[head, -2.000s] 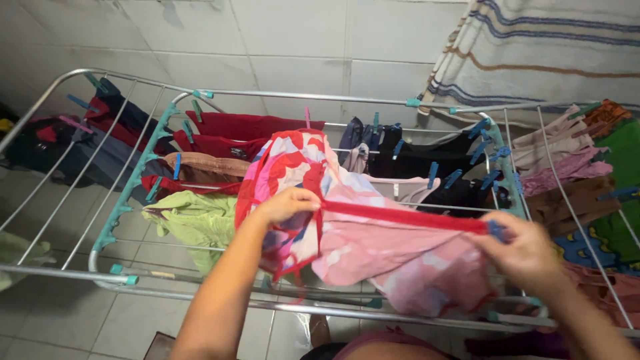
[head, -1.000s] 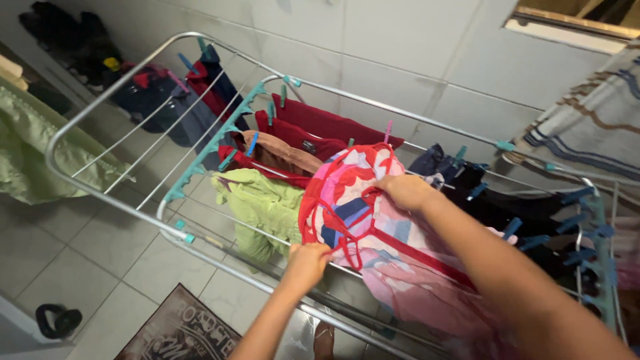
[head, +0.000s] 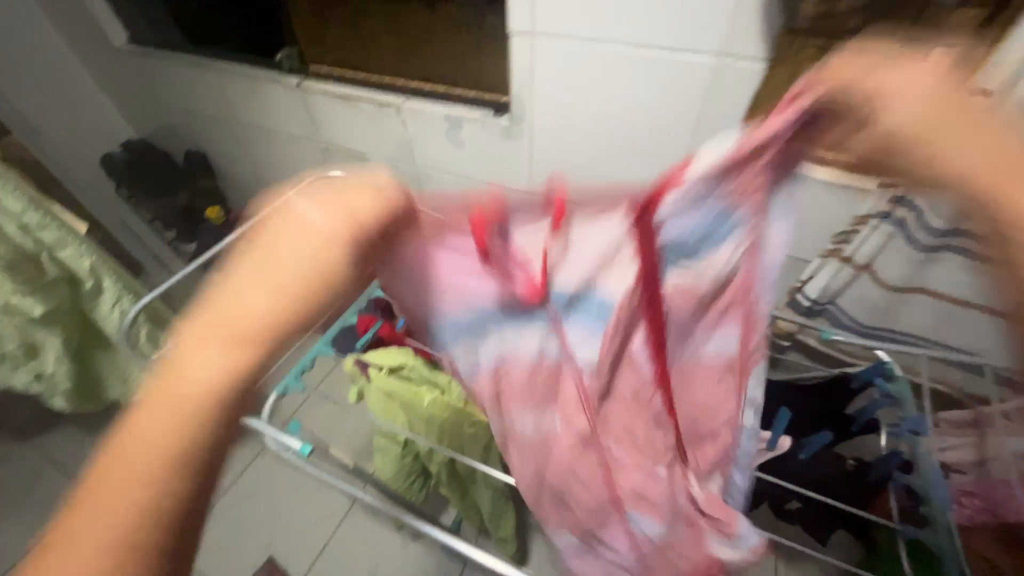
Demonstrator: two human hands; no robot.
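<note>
A pink, white and blue patterned garment (head: 592,360) with red straps hangs stretched between both hands above a folding metal drying rack (head: 384,504). My left hand (head: 336,216) grips its upper left edge. Higher up at the right, my right hand (head: 872,104) holds the opposite corner in a bunch. Motion blur hides the fingers of both hands. Below the cloth, a light green garment (head: 440,424) lies over the rack's wires. Dark clothes (head: 832,448) hang at the right of the rack with blue clothespins (head: 876,392) on them.
A pale green cloth (head: 64,296) hangs at the far left. A striped towel (head: 904,272) hangs at the right by the tiled wall (head: 632,96). Dark items (head: 168,192) sit in the back left corner, near a window opening (head: 392,48). Pink clothes (head: 980,448) hang at the right edge.
The patterned garment was lying across the rack in the earlier frames; both hands now hold it raised and spread above the wires. The view has shifted upward.
</note>
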